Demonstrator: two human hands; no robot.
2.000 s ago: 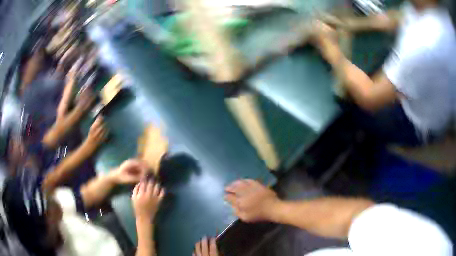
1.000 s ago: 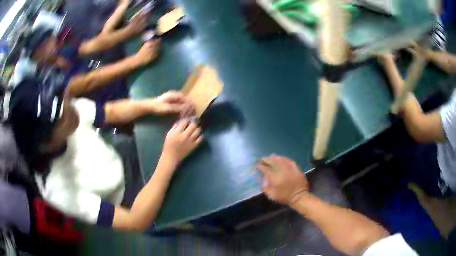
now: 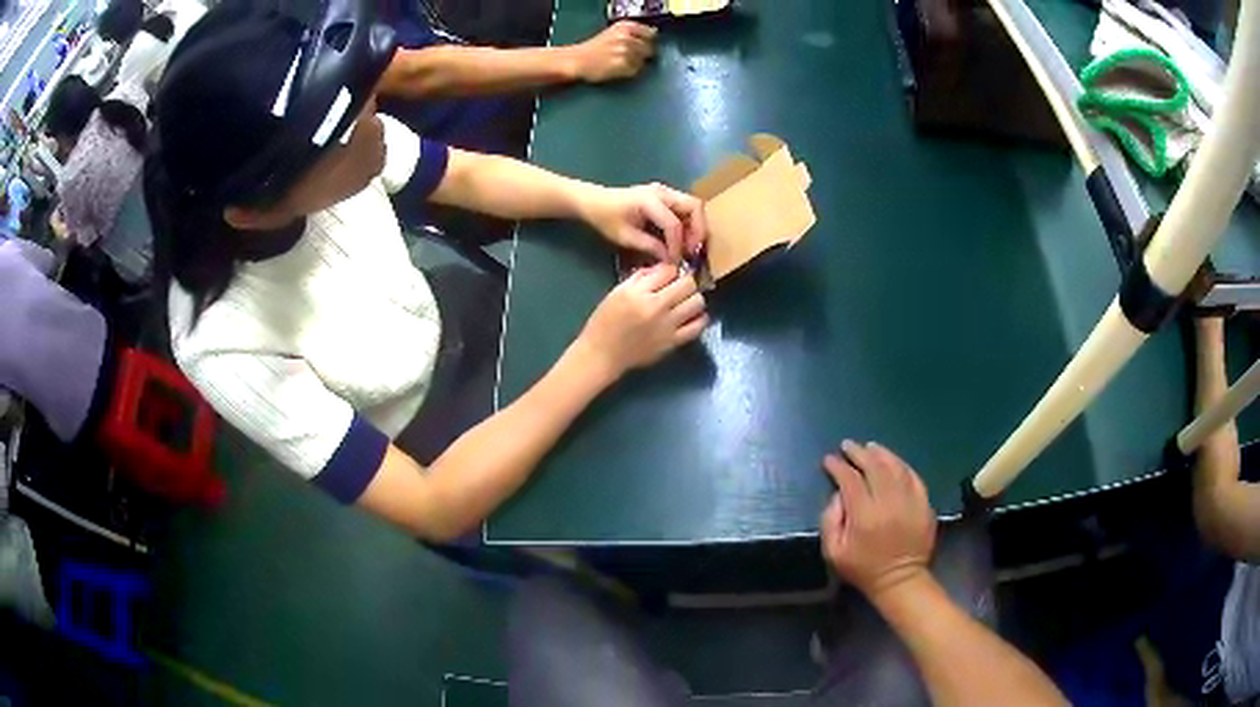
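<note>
My right hand [image 3: 879, 519] rests on the near edge of the dark green tabletop [image 3: 912, 373], back of the hand up. Its fingers are slightly apart and nothing shows in it. My left hand is out of the picture. Left of centre, a neighbour's two hands [image 3: 650, 321] work at a small carton whose brown lid [image 3: 760, 211] stands open. The neighbour's fingers pinch something small and shiny that I cannot make out. The inside of the carton is mostly hidden by those hands.
A cream rack post [image 3: 1092, 373] with black joints rises beside my right hand. Green-handled scissors [image 3: 1136, 104] lie on the shelf near white cloth. A dark bin [image 3: 988, 76] stands at the back. Another person's hand [image 3: 615, 51] is at the far left. A red stool [image 3: 159, 425] stands on the floor.
The view has swung left and steadied, so the neighbour and carton appear nearer the middle. My right hand stays at the table edge and looks flatter. The neighbour's hands remain at the carton.
</note>
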